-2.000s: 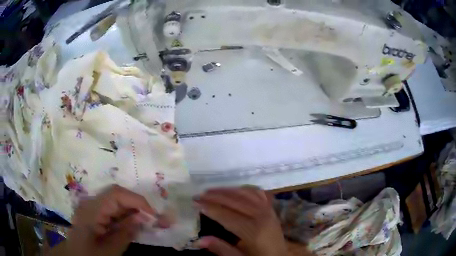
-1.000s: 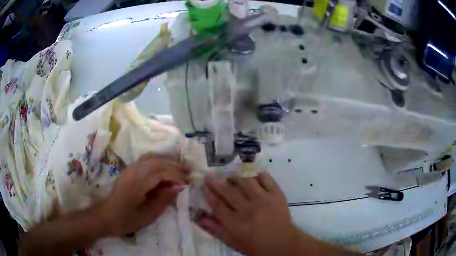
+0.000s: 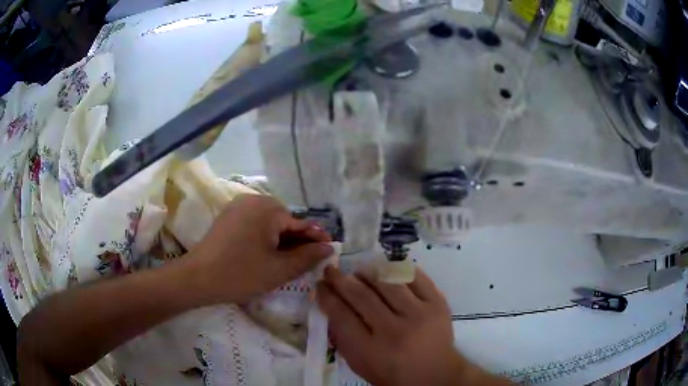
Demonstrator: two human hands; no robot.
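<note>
The cream floral cloth (image 3: pixel 113 226) lies bunched on the left of the table and runs under both hands. My left hand (image 3: pixel 260 245) pinches the narrow white binding strip (image 3: pixel 316 339) just below the machine head. My right hand (image 3: pixel 388 320) lies beside it on the right, fingers forward and pressed down over the cloth edge and strip. The strip hangs down toward me between the hands. The sewing machine (image 3: pixel 558 162) stands over the fingertips. Its needle and presser foot are hidden behind the head cover and fingers.
A long dark grey arm (image 3: pixel 226 98) crosses the upper left view. A bright green bundle (image 3: pixel 330 22) is atop the head. Black thread snips (image 3: pixel 601 299) lie on the table (image 3: pixel 543 324) at right, near a printed ruler. A pale beige block (image 3: pixel 396 271) is by the right fingers.
The view first swung toward the machine head. Both hands moved from the cloth at the front edge up to the head. Since then the left hand has closed in on the strip beside the right.
</note>
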